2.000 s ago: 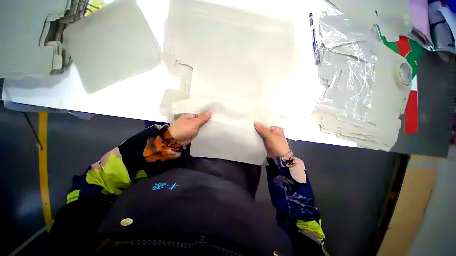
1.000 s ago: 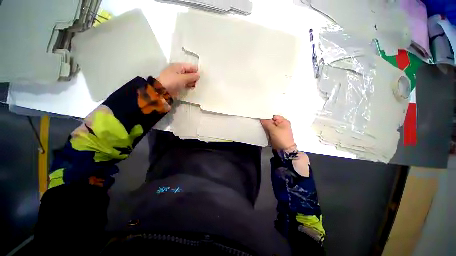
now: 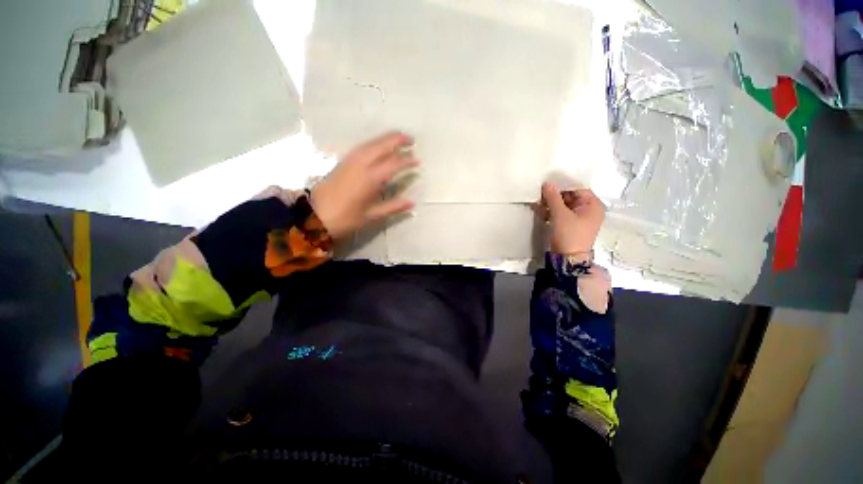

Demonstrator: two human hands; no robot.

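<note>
A large pale grey-beige flat panel (image 3: 454, 95) lies in front of me on the white-covered table. Another pale sheet (image 3: 461, 232) shows below its near edge, at the table's front edge. My left hand (image 3: 367, 184) is over the panel's lower left, fingers spread, holding nothing that I can see. My right hand (image 3: 571, 210) is at the panel's lower right corner, with thumb and fingers pinched on its edge. Whether it also grips the sheet below cannot be told.
A smaller rectangular panel (image 3: 206, 90) lies at left, beside stacked notched pieces (image 3: 96, 113). At right are a dark pen (image 3: 608, 76), clear plastic bags (image 3: 677, 142) on a stack, a tape roll (image 3: 782, 155) and a red-white-green sheet (image 3: 787, 227).
My left hand has let go of the panel's notched left edge, moved nearer to me and opened. My right hand has moved slightly right and away from me, to the panel's corner.
</note>
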